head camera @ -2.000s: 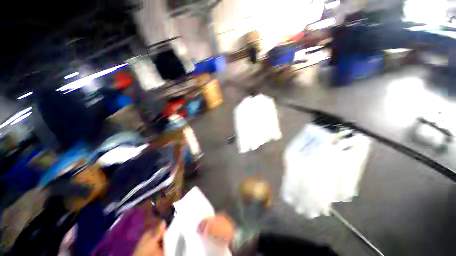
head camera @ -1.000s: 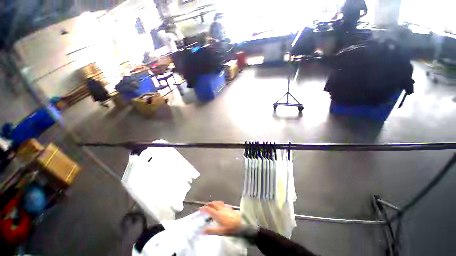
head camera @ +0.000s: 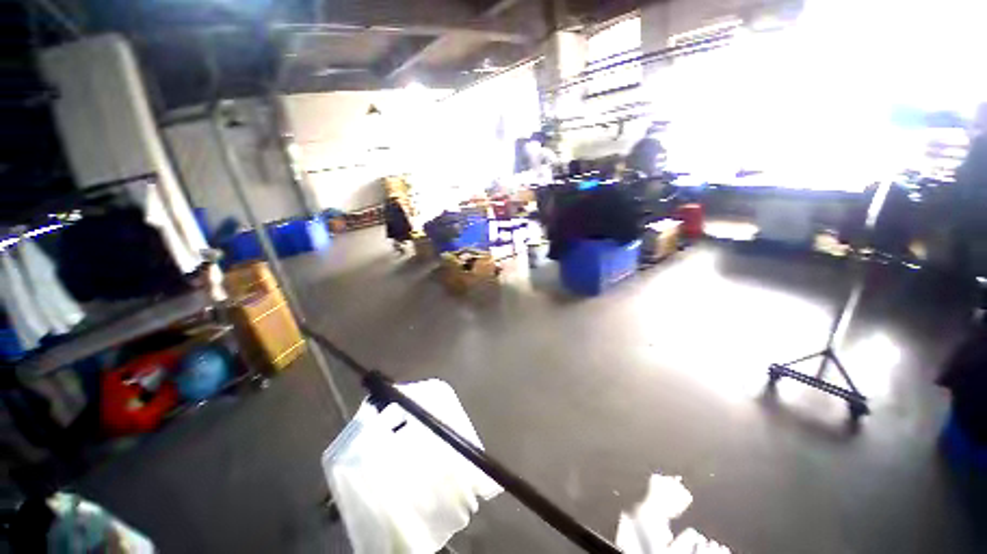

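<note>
White garments (head camera: 406, 476) hang on the dark top rail (head camera: 492, 465) of the garment rack, at its far left end, low in the middle of the view. A second white garment piece (head camera: 662, 522) shows at the bottom edge, right of the rail, cut off by the frame. Neither of my hands is in view. Whether a hand touches the white piece at the bottom edge cannot be told.
A rack stand on castors (head camera: 825, 379) is on the floor at right. Blue bins (head camera: 601, 267) with dark clothes and cartons (head camera: 468, 271) stand further back. At left are a yellowish crate (head camera: 271, 330), a red bag (head camera: 139, 395) and a shelf with hanging clothes.
My view has swung left and up, so the rail now runs diagonally. The hand that was on the white garment, and the row of hung white garments, have left the view.
</note>
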